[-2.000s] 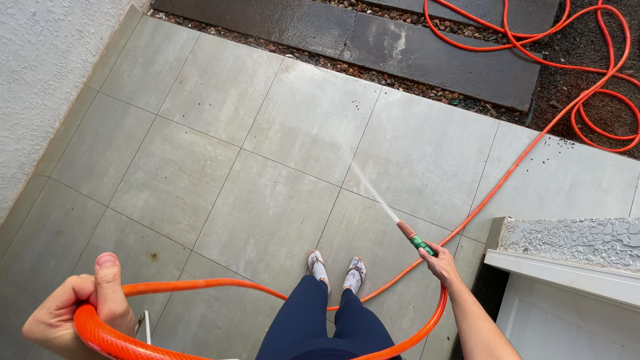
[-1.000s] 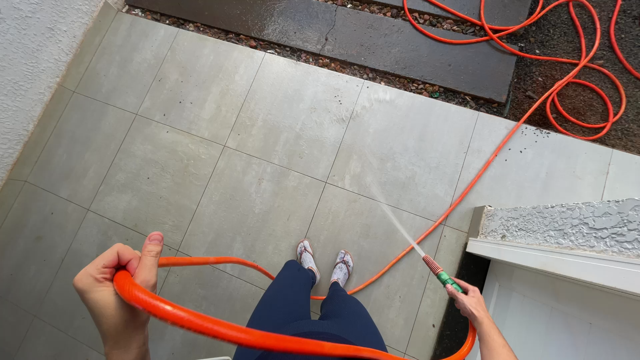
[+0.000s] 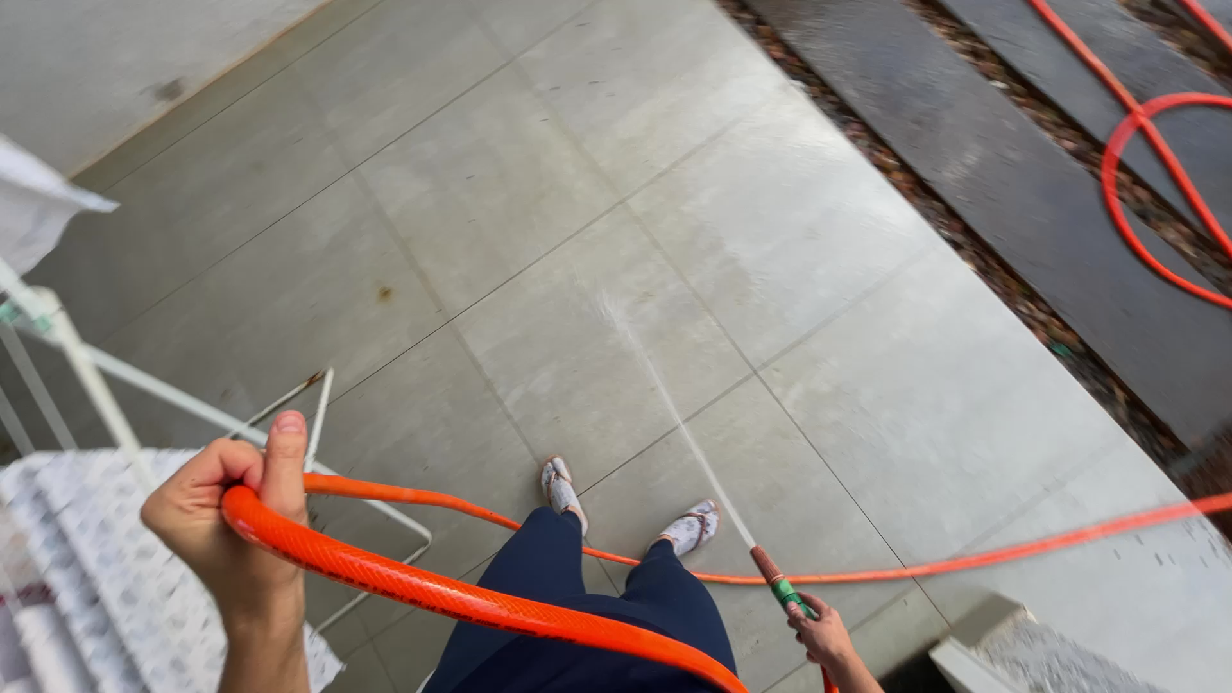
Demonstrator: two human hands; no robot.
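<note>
My left hand point(image 3: 236, 505) is closed around an orange garden hose point(image 3: 462, 599), thumb up, at the lower left. From there the hose bows across in front of my legs toward the lower right. My right hand point(image 3: 820, 630) grips the green and reddish-brown hose nozzle point(image 3: 778, 579). A thin jet of water point(image 3: 679, 419) leaves it up and to the left and lands on the grey floor tiles point(image 3: 616, 318). Another stretch of the hose lies on the tiles behind my feet, which wear socks and flip-flops.
At the left stands a white metal drying rack point(image 3: 144, 371) with patterned cloth point(image 3: 115, 558) on it. A pale wall point(image 3: 144, 67) borders the tiles. Dark slabs point(image 3: 1039, 241), pebbles and hose loops point(image 3: 1121, 183) lie at the right. A low rough-topped wall point(image 3: 1049, 650) is at the lower right.
The view has turned left, bringing in the drying rack. The water jet now lands on tiles farther from the low wall. My feet have moved apart. Both hands keep their hold.
</note>
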